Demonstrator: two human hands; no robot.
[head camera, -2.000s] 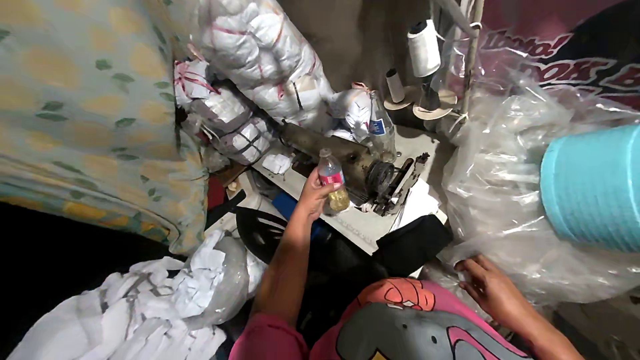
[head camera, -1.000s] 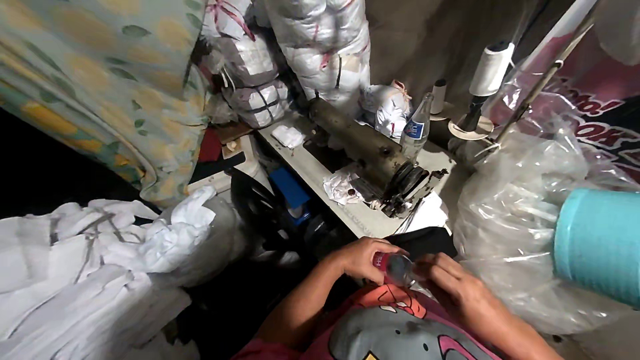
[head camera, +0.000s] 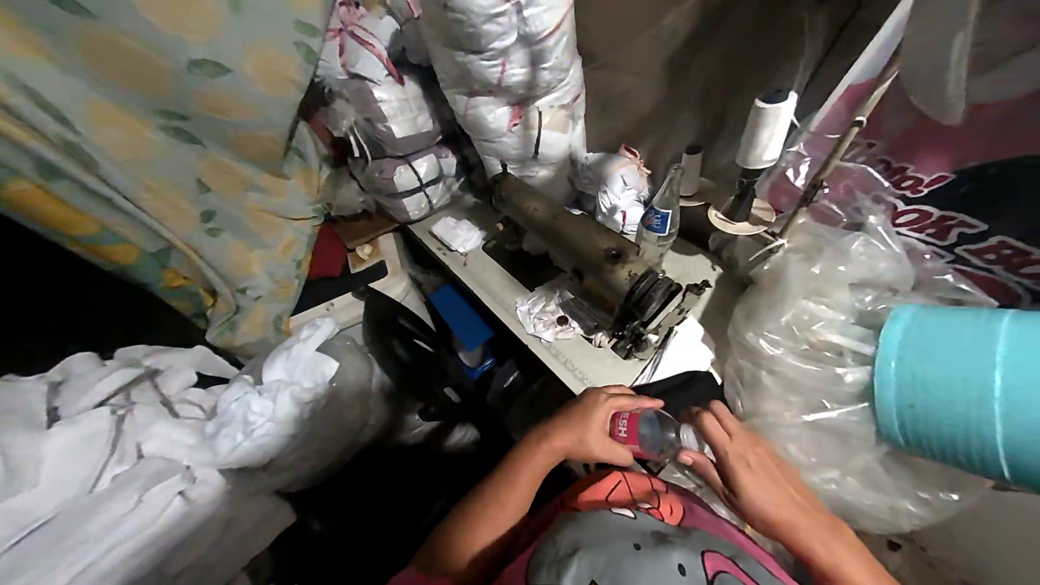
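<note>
My left hand (head camera: 597, 426) grips a small clear plastic bottle (head camera: 654, 435) with a red label, tilted on its side in front of my body. The fingers of my right hand (head camera: 723, 455) are at the bottle's neck; whether a cap is between them cannot be told. Beyond the hands, an old sewing machine (head camera: 569, 231) lies along a white sewing table (head camera: 504, 305). Crumpled white cloth (head camera: 548, 313) rests on the table beside the machine. A glass bottle (head camera: 658, 219) with a blue label stands behind the machine.
Cone thread (head camera: 766, 130) stands on a spool holder at the back right. Clear plastic bags (head camera: 812, 349) and a turquoise plastic container (head camera: 959, 394) are on the right. White cloth pieces (head camera: 97, 455) heap at the lower left, below a patterned curtain (head camera: 162, 122). Wrapped bundles (head camera: 508, 89) stack behind the table.
The small bottle, upright over the table in my left hand two seconds ago, is now tilted close to my body. My right hand has come from the plastic bags to its neck. The view has shifted.
</note>
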